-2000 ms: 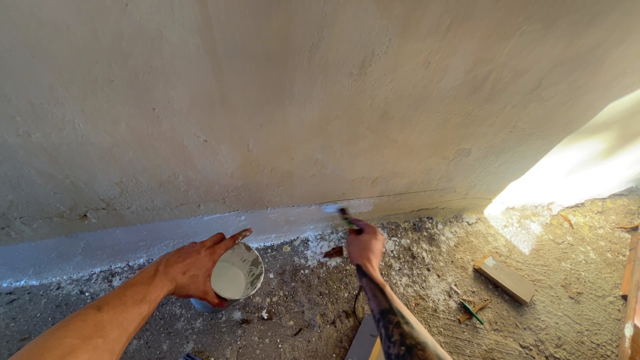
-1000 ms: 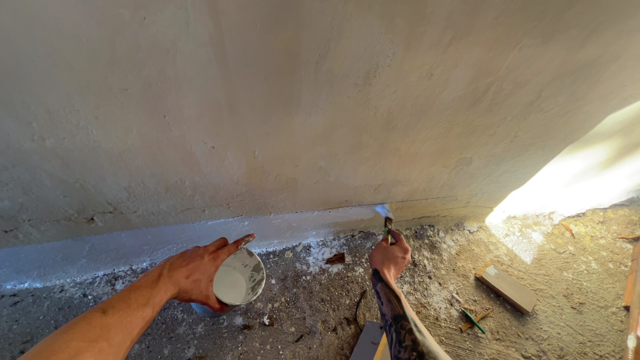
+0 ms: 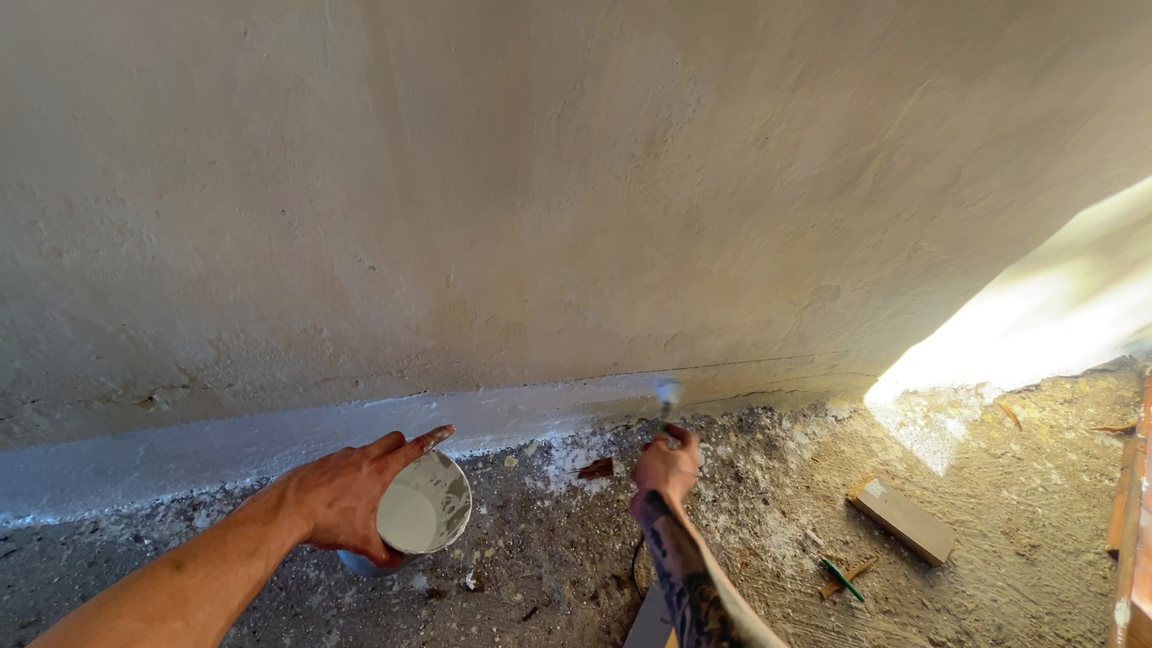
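My left hand (image 3: 355, 495) grips a paint container (image 3: 425, 506) by its rim and side, tilted so that the white paint inside shows. Paint smears mark the inner wall of the container and my index fingertip. In my right hand (image 3: 667, 466) is a paintbrush (image 3: 667, 396), its blurred bristles against the low strip of the plastered wall (image 3: 576, 207). To the left of the brush the strip is white (image 3: 297, 441); to the right it is bare beige below a thin dark line.
On the rough, paint-spattered ground (image 3: 531, 576) lie a rectangular block (image 3: 903, 520), a green pencil-like stick (image 3: 842, 580) and a brown wood chip (image 3: 596, 468). A grey board (image 3: 650, 623) lies beneath my right forearm. Reddish-brown wooden pieces (image 3: 1132, 531) stand at the right edge.
From two seconds ago my right hand has moved right along the wall's foot with the brush. The white on the strip reaches farther right. My left hand still holds the container.
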